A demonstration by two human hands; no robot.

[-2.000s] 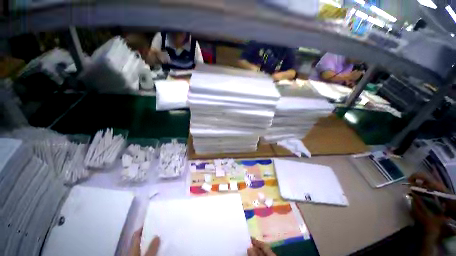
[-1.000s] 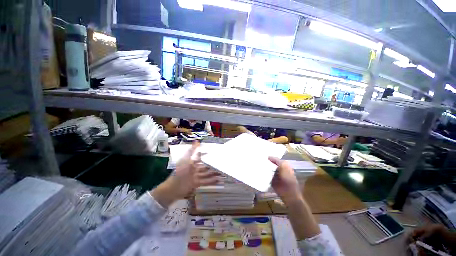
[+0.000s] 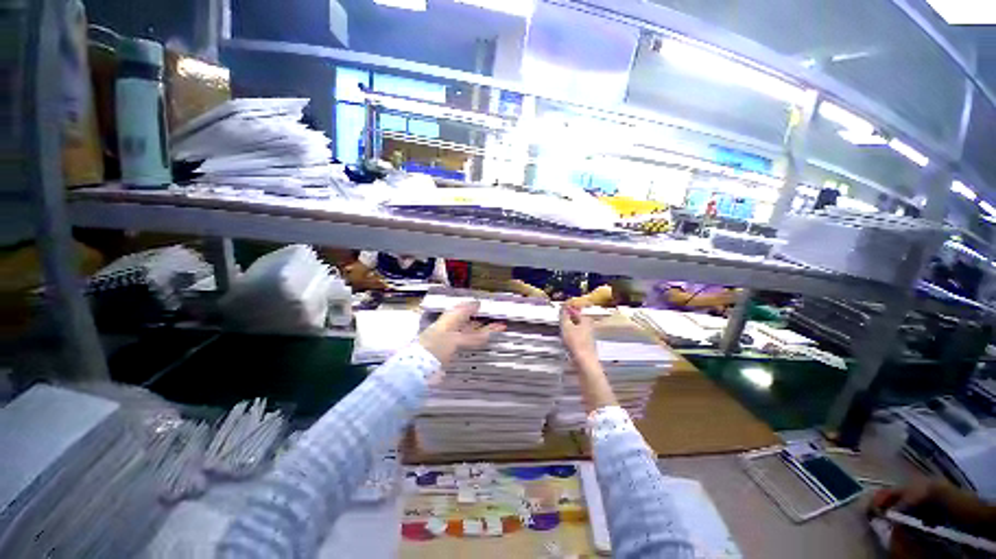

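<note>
A tall stack of white panels (image 3: 481,399) stands in the centre on brown board. My left hand (image 3: 461,331) is at the stack's top left, palm side against it, fingers spread. My right hand (image 3: 577,328) is at the top right edge, its fingertips on the top panel (image 3: 508,310). Whether the left fingers grip the panel cannot be told. The coloured printed sheet (image 3: 464,513), with small white pads on it, lies in front of the stack. My right sleeve partly covers a white panel (image 3: 702,519) to the right.
A metal shelf (image 3: 470,237) crosses above the stack, holding papers and a pale bottle (image 3: 143,115). A leaning panel stack (image 3: 55,470) and white strips (image 3: 242,437) are at left. A white frame (image 3: 803,480) lies right. Another person's hand (image 3: 928,504) is at the right edge. People sit behind.
The panel held in the air has come down onto the centre stack. Both hands have moved to the stack's top edges. The view has shifted slightly.
</note>
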